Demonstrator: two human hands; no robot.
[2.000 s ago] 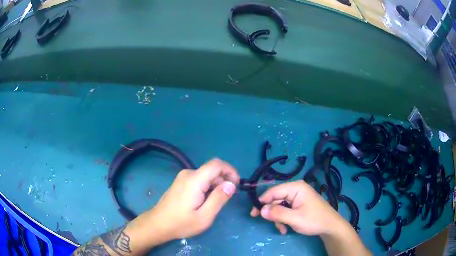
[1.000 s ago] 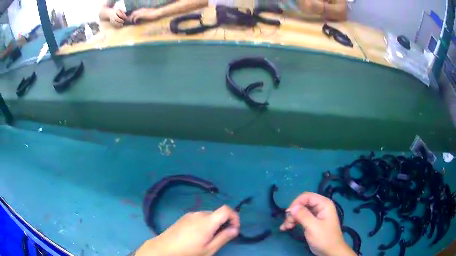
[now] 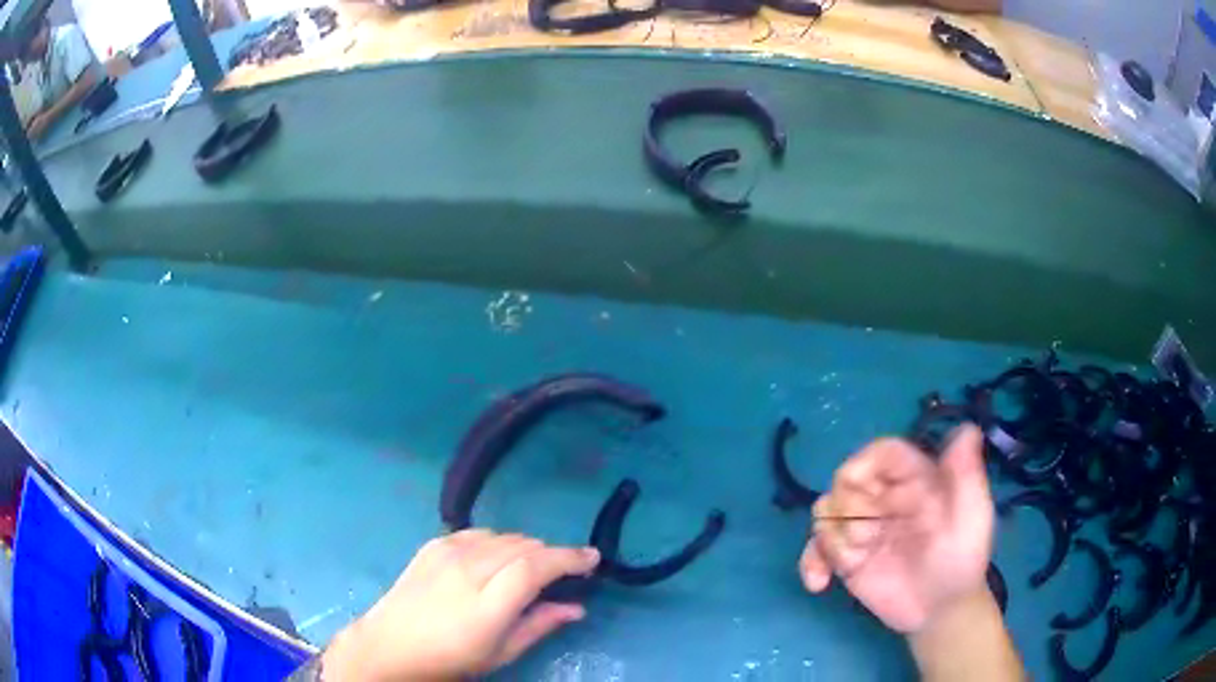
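Observation:
A black padded headband (image 3: 514,426) lies on the teal mat, its lower end under my left hand (image 3: 460,600). A small glossy black yoke (image 3: 660,570) sits at that end, just right of my left fingertips, its opening facing up. My left hand holds the headband end beside the yoke. My right hand (image 3: 907,533) is raised palm up, slightly blurred, with a thin dark line, a wire or pin, across its fingers. Another yoke (image 3: 787,466) lies just left of my right hand, partly hidden by it.
A tangled yoke pile (image 3: 1107,453) lies at the right. A headband with yoke fitted (image 3: 714,104) lies on the green strip beyond, with more black parts (image 3: 238,144) at its left. A blue bin (image 3: 54,573) holds black headbands at lower left. A clear plastic bag (image 3: 1147,127) is far right.
My right hand has moved right and turned palm up with its fingers more open. The yoke beside my left hand now shows fully. The view has shifted, showing more of the blue bin.

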